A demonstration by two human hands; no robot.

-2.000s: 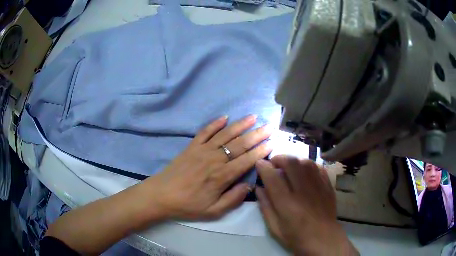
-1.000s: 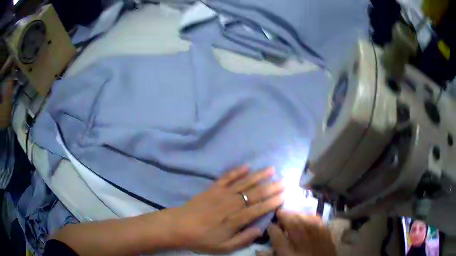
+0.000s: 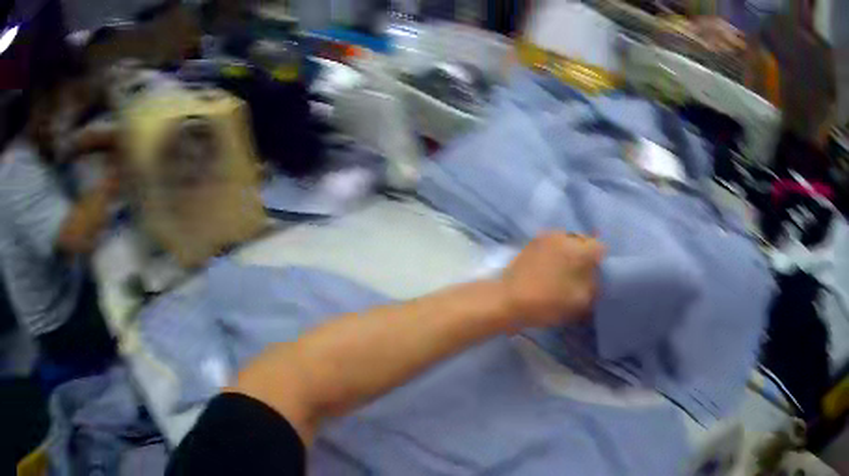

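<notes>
The view is strongly blurred. My left hand [image 3: 556, 281] is bare and stretched forward at the middle of the picture. Its fingers are closed on a blue-grey cloth piece [image 3: 647, 297] that rises in folds to the right of the hand. Another blue-grey garment piece [image 3: 419, 409] lies on the white table [image 3: 358, 246] under and in front of my forearm. My right hand is out of the picture.
A yellowish-cream machine head [image 3: 195, 167] stands at left. A person in a light top [image 3: 33, 232] is at the far left edge. Crumpled blue cloth [image 3: 98, 423] hangs below the table at lower left. Part of a machine [image 3: 745, 451] shows at lower right.
The view has swung up and away from the sewing machine. My left hand has left the garment by the needle and now grips cloth farther back. My right hand has gone out of view.
</notes>
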